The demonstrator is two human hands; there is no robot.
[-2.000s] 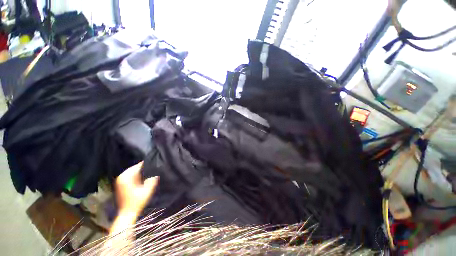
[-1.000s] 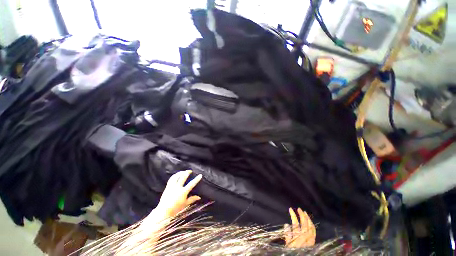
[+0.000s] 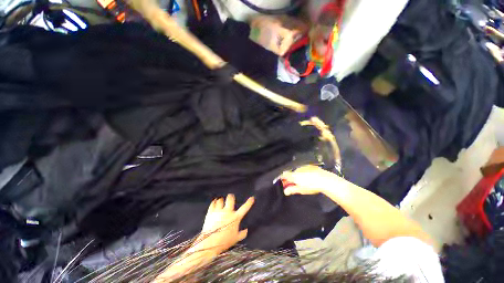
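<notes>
A black garment [image 3: 182,127] with dark grey panels is spread over most of the view. My left hand [image 3: 224,221] lies on the black cloth at the lower middle, fingers apart and holding nothing. My right hand [image 3: 304,179] is to its right, fingers curled around the grip of the steam iron [image 3: 286,183]; a red spot shows at the grip. The iron's plate is mostly hidden by the hand and dark cloth. The tan steam hose [image 3: 265,94] comes down from the upper left and curves to beside my right hand.
A brown-edged plate [image 3: 369,141] lies right of the hose. More black cloth [image 3: 436,105] hangs at the right. A red crate [image 3: 479,204] stands on the floor at far right. Red straps and a tan block [image 3: 276,34] are at the top middle.
The view has swung to the right. My right hand, empty on the cloth a second ago, now holds the iron. My left hand still rests open on the cloth.
</notes>
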